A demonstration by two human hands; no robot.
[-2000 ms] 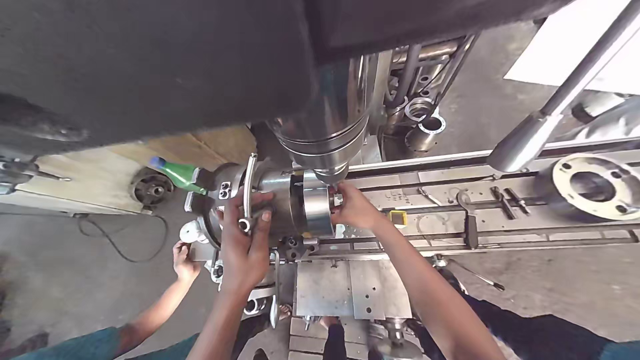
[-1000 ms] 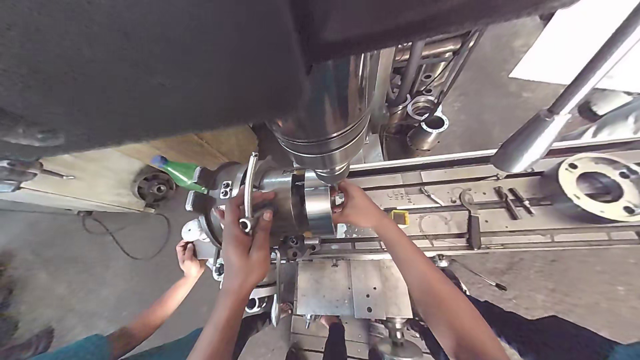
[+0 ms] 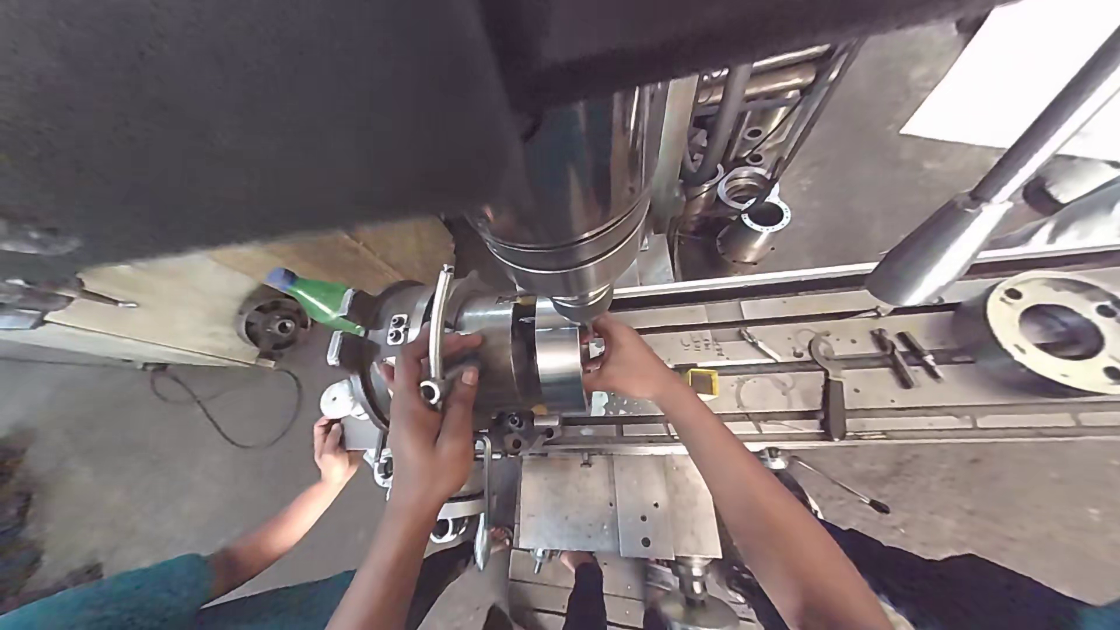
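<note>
A large metal cylinder lies horizontally in a clamping fixture, with a bright polished ring at its right end. My left hand is around the lower end of a curved metal handle, its thumb and a finger against the cylinder. At the ring's right face, my right hand has its fingers bent around a small metal part, mostly hidden by them. Just above the ring stands the machine's vertical spindle. Another person's hand touches a flat plate at the fixture's lower left.
On the long slotted machine table lie several tools, a yellow-edged block and a flanged metal ring. A green bottle lies by the fixture. A lever reaches in at upper right; metal sleeves stand behind.
</note>
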